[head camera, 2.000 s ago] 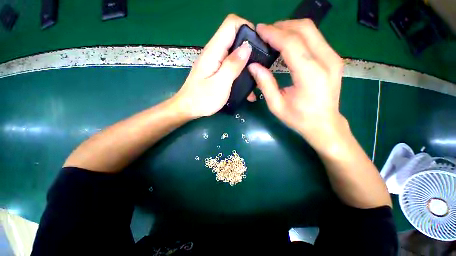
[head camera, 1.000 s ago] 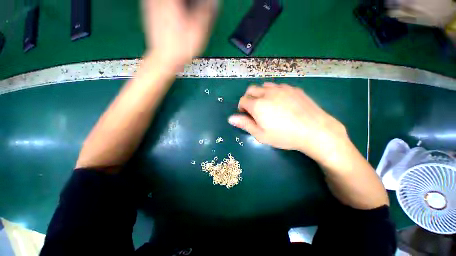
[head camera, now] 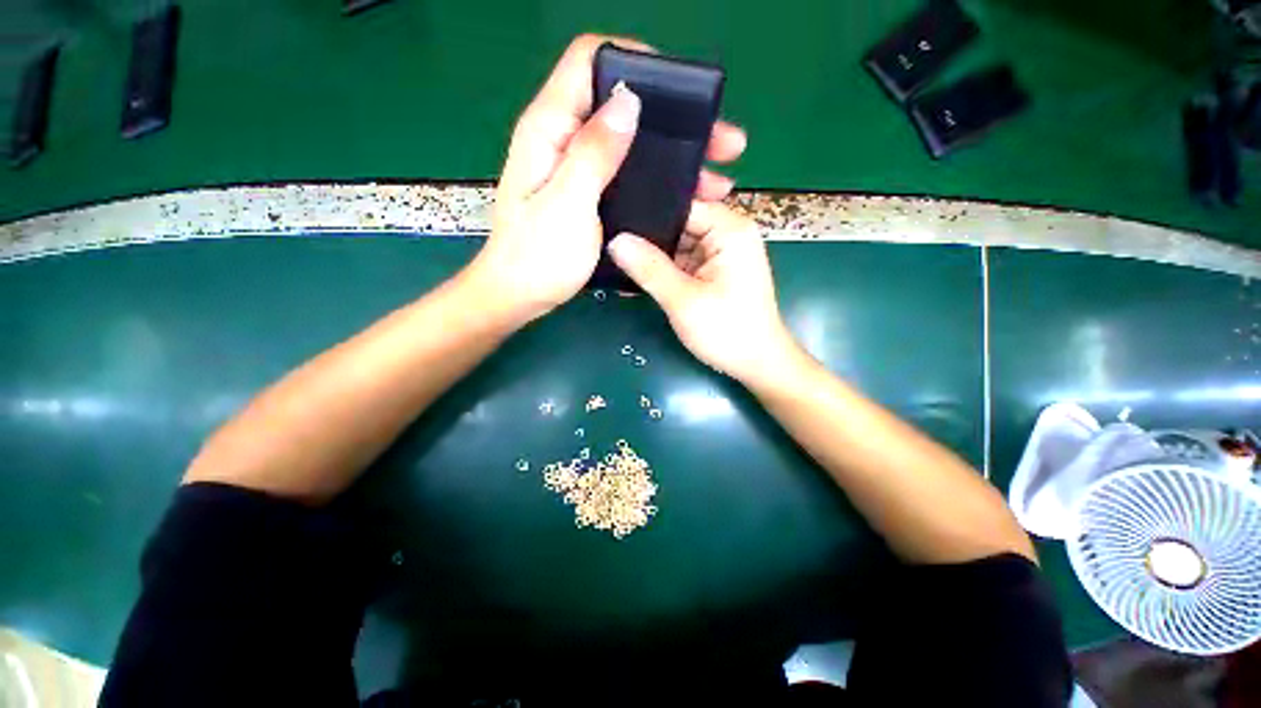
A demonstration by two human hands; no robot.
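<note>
A black oblong device housing [head camera: 661, 166] is held upright over the pale rail. My left hand [head camera: 546, 208] grips its left side, with the thumb on its face near the top, beside a tiny pale ring [head camera: 621, 89]. My right hand [head camera: 719, 284] is at its lower right, thumb at the lower end and fingers partly hidden behind it. A heap of small pale-gold rings [head camera: 615, 491] lies on the glossy green bench [head camera: 249, 325] below, with single rings scattered around it.
Black units [head camera: 150, 69] lie on the green belt at the left, and two more [head camera: 924, 49] at the right. Dark pieces [head camera: 1213, 145] lie at the far right. The speckled rail [head camera: 346, 210] crosses beyond the bench. A white fan [head camera: 1175, 560] stands at the lower right.
One second ago my left hand was out over the belt and my right hand hung over the bench. Now both are together on a black housing. The units on the belt have shifted.
</note>
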